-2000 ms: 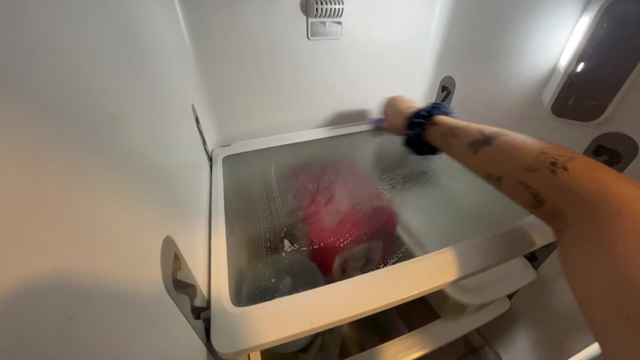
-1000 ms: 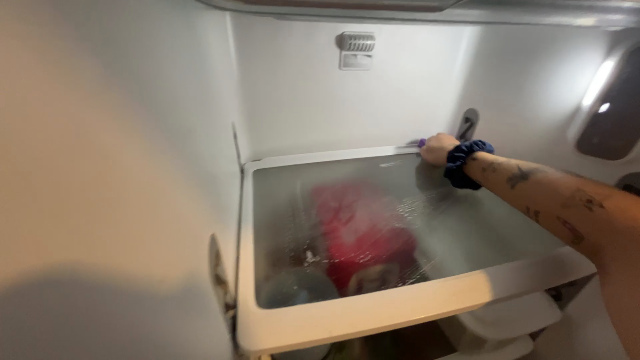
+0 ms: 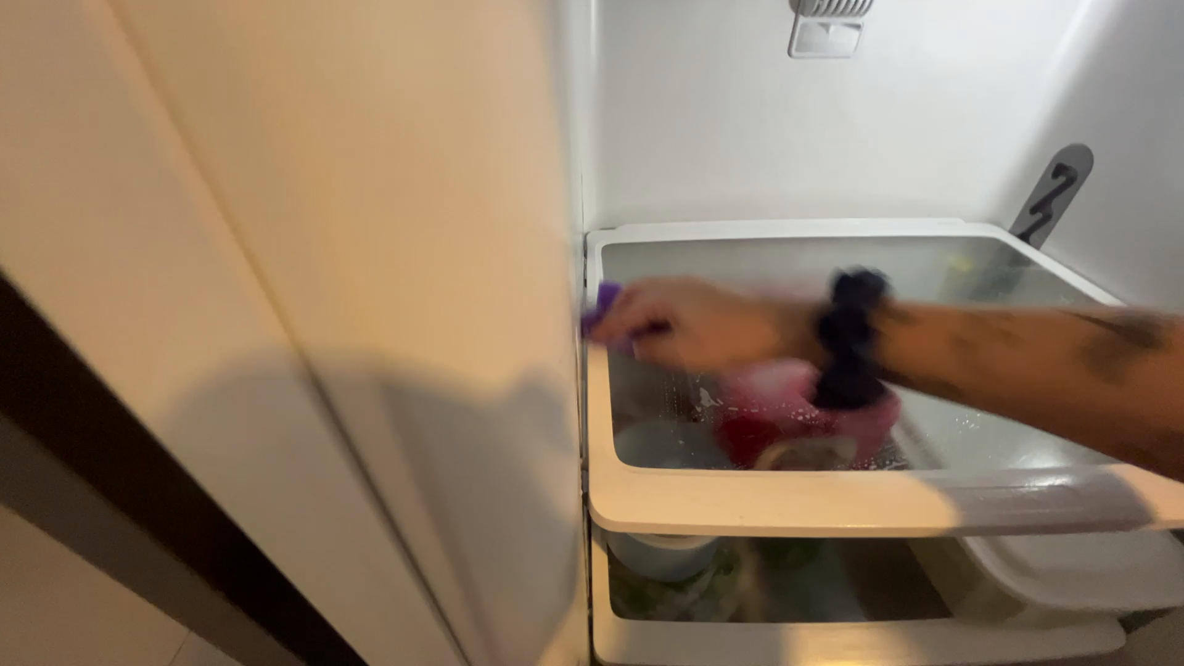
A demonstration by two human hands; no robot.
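Observation:
My right hand (image 3: 689,324), blurred by motion, grips a purple cloth or sponge (image 3: 606,310) at the left edge of a glass refrigerator shelf (image 3: 786,504) with a white frame. A dark scrunchie (image 3: 851,338) circles the wrist, and the tattooed forearm comes in from the right across the glass. Wet streaks and small suds show on the glass near the front. Beneath it, a red and pink item (image 3: 786,416) is seen through the pane. My left hand is out of the picture.
A lower shelf (image 3: 860,643) lies under this one, with a round container (image 3: 661,555) and a white bin (image 3: 1082,564) between them. The refrigerator's side wall stands close at the left. Behind are a vent (image 3: 828,28) and a slotted shelf bracket (image 3: 1054,194).
My right hand has moved from the shelf's back right area to its left edge, still holding the purple thing. The view has shifted, showing more of the left side.

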